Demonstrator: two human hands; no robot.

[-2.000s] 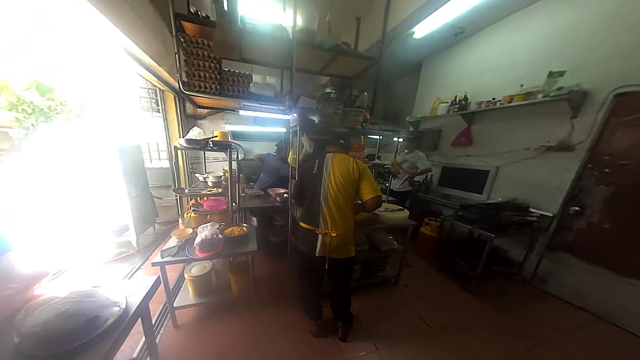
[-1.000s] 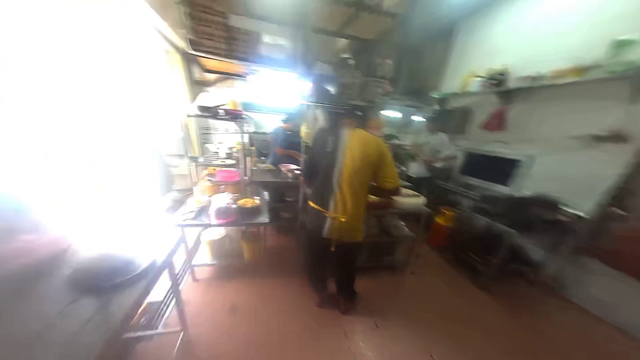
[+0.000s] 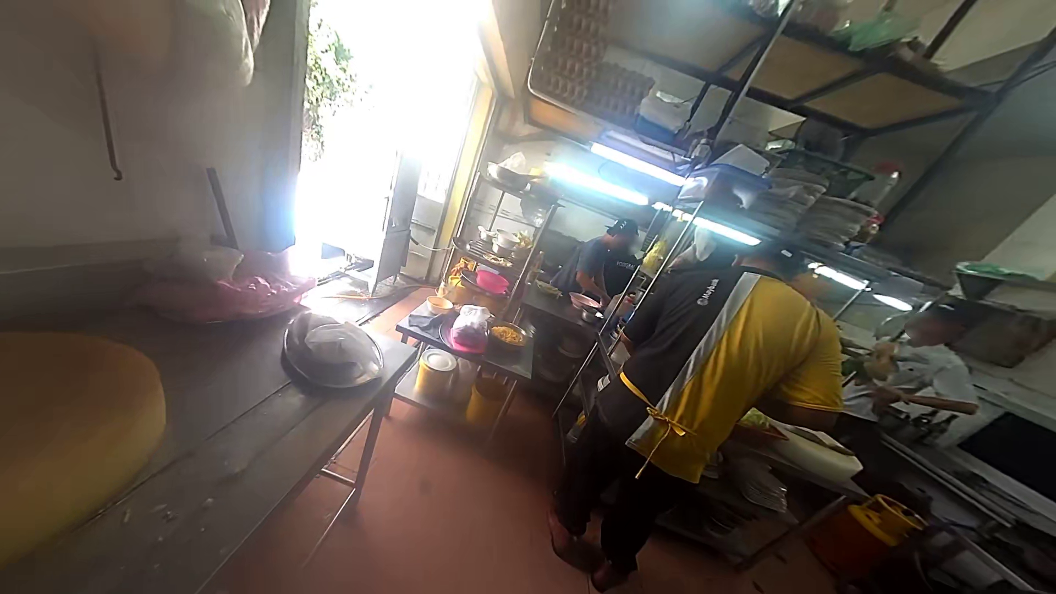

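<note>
Neither of my hands shows in the head view. Close by on the left, a thick round cutting board (image 3: 74, 437) lies on a worktable (image 3: 256, 437) scattered with small scraps. A round metal pan with a clear cover (image 3: 332, 351) sits at the table's far corner. Behind the board is a pink plastic bag (image 3: 235, 293) with its contents hard to make out. Beyond, a low metal table (image 3: 516, 361) carries a bowl of yellow food (image 3: 506, 334), a pink-based bag (image 3: 470, 327) and a small orange bowl (image 3: 439, 304).
A person in a yellow and black shirt (image 3: 742, 355) leans over a counter ahead. Two others work farther back, one in dark clothing (image 3: 598, 264), one in white (image 3: 932, 371). A gas cylinder (image 3: 874, 528) stands at the lower right. Red floor (image 3: 429, 495) runs between the tables.
The view has swung left and tilted, and stands closer to the person in yellow, who now bends farther forward. The round board has come into view.
</note>
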